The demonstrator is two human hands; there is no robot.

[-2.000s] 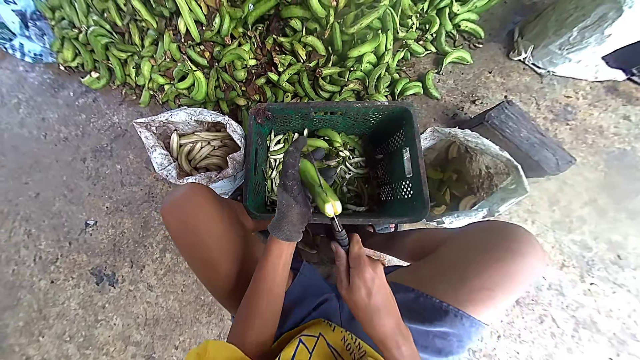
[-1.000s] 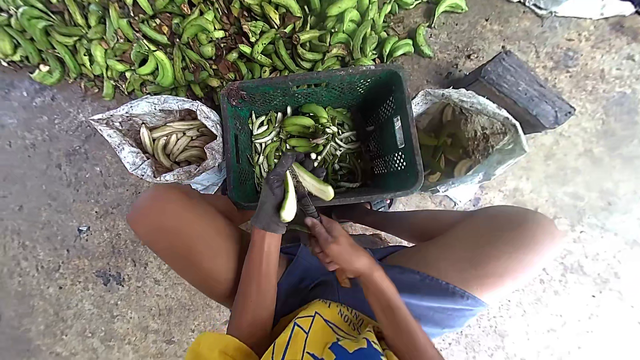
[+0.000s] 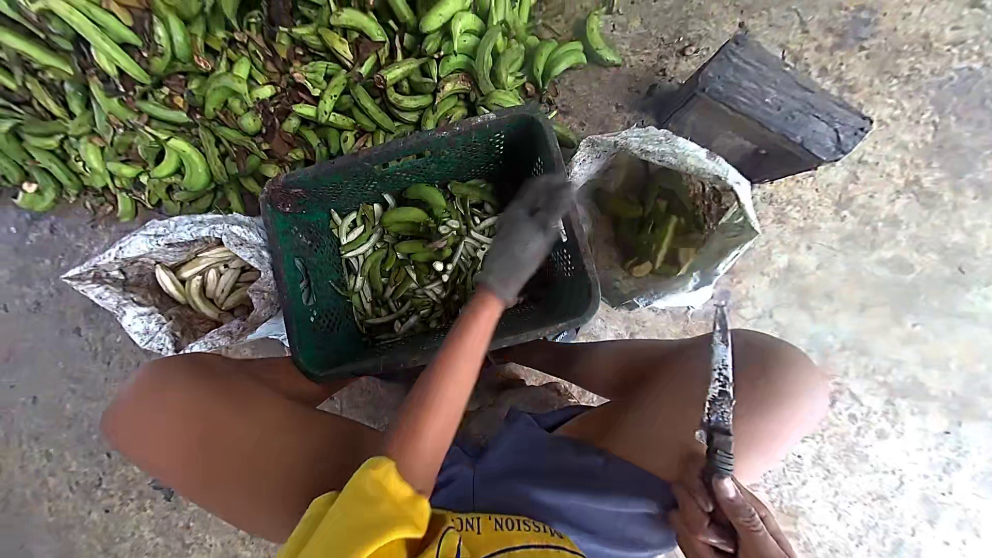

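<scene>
My left hand [image 3: 527, 236], in a dark grey glove, is over the right part of a green plastic crate [image 3: 325, 364], blurred; whether it holds anything cannot be told. Green bananas and pale strips of peel [image 3: 403, 263] lie in the crate below it. My bare right hand [image 3: 728, 511] is shut on the handle of a knife [image 3: 721, 387], whose stained blade points up over my right thigh. Right of the crate, an open sack [image 3: 666, 298] holds greenish peels or pieces, partly in shade. Left of the crate, another sack [image 3: 124, 287] holds peeled bananas [image 3: 209, 283].
A large heap of green bananas [image 3: 186, 101] covers the floor behind the crate. A dark wooden block [image 3: 775, 108] stands behind the right sack. My crossed legs lie close to the crate's near side.
The split green banana at my left hand one second ago no longer shows there. That hand has moved right over the crate. My right hand with the knife has moved right, away from the left.
</scene>
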